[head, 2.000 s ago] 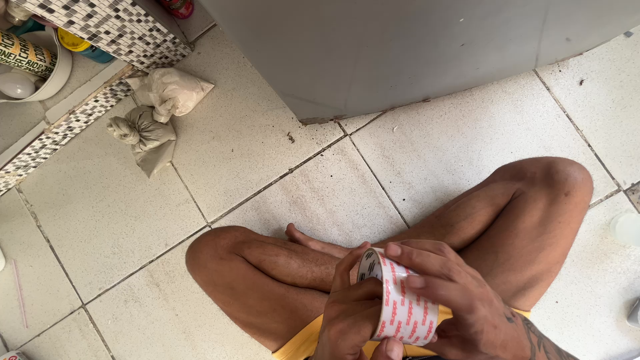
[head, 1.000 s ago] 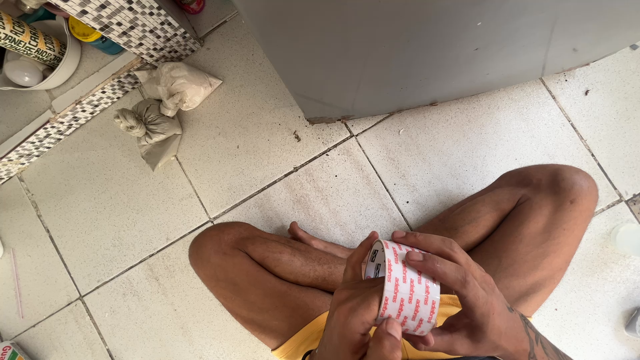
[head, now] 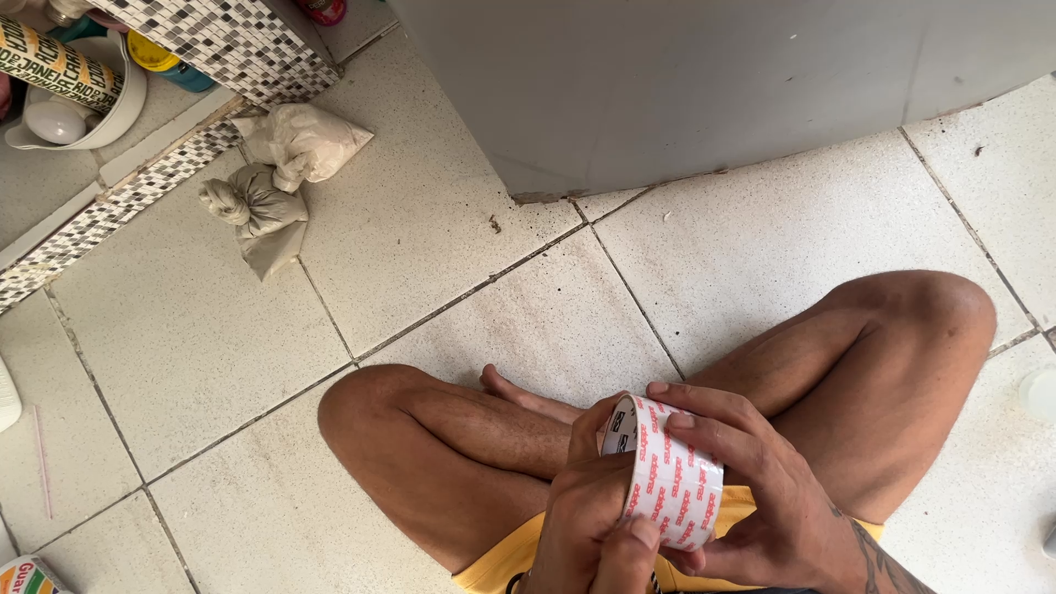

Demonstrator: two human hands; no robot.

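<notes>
A roll of adhesive tape [head: 678, 478], white with red print, is held between both hands above my lap. My left hand [head: 590, 503] grips its left side, with fingers inside the cardboard core and the thumb on the outer face near the lower edge. On the opposite side, my right hand [head: 763, 487] has its fingertips on the tape's upper surface, while its thumb side lies beneath the roll at the lower right. Part of the core's inside shows, with dark printing on it. I cannot make out a loose tape end.
Two knotted plastic bags, one whitish [head: 309, 144] and one grey [head: 262, 216], lie on the tiled floor. Ahead stands a large grey panel [head: 685, 82]. A mosaic-edged shelf [head: 239, 49] at upper left holds a white tub [head: 128, 107]. My crossed legs frame the hands.
The fingers of my right hand have shifted on the roll's outer surface, and the roll has tilted slightly. Both hands stay on it throughout.
</notes>
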